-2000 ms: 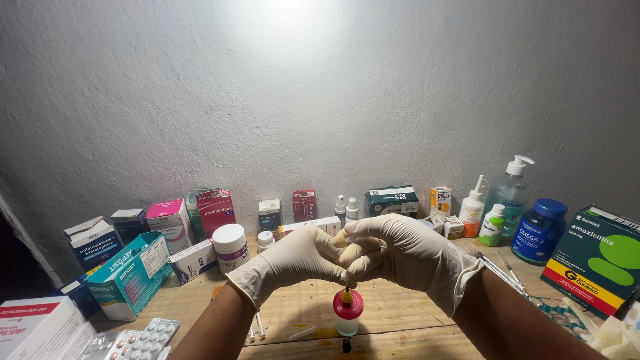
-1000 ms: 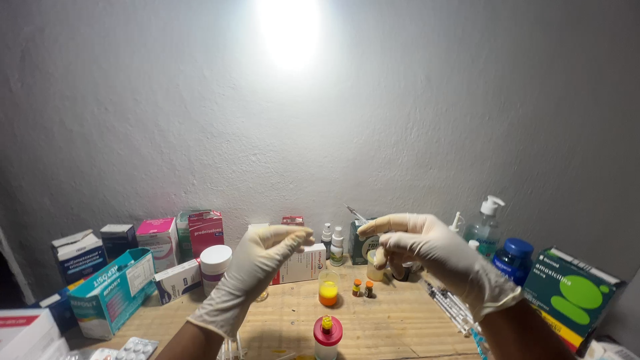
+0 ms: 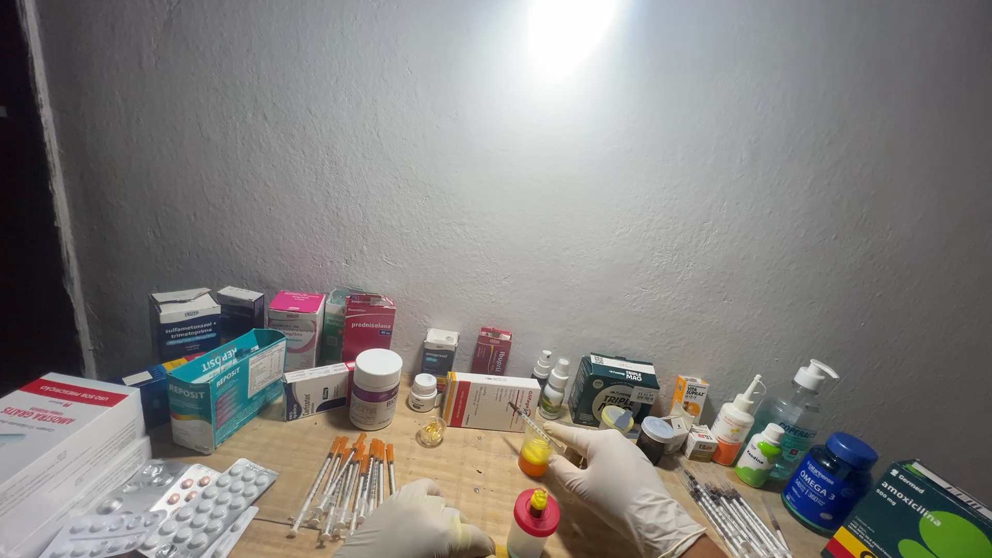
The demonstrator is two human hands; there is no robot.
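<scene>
My left hand point(image 3: 422, 523), in a pale glove, is low at the bottom edge with curled fingers, left of a translucent container with a red lid and yellow top piece point(image 3: 536, 515). Its fingertips are partly cut off. My gloved right hand point(image 3: 616, 477) is right of a small clear cup of yellow and orange liquid point(image 3: 535, 457). A thin syringe point(image 3: 533, 425) slants across the cup's top, its lower end at my right index finger and thumb. Orange-capped syringes point(image 3: 349, 484) lie left of centre, above my left hand. More syringes point(image 3: 732, 515) lie right of my right hand.
Medicine boxes point(image 3: 225, 391) and a purple-labelled white jar point(image 3: 375, 391) line the left and back. Blister packs point(image 3: 194, 504) lie front left. A small round container of yellow capsules point(image 3: 431, 432) sits mid-table. A blue-capped bottle point(image 3: 829, 477), pump bottle point(image 3: 798, 418) and green box point(image 3: 907, 511) stand right.
My hands were together above the red-lidded container, then apart and raised. Now both are lower, the left near the bottom edge and the right beside the cup. The view has shifted.
</scene>
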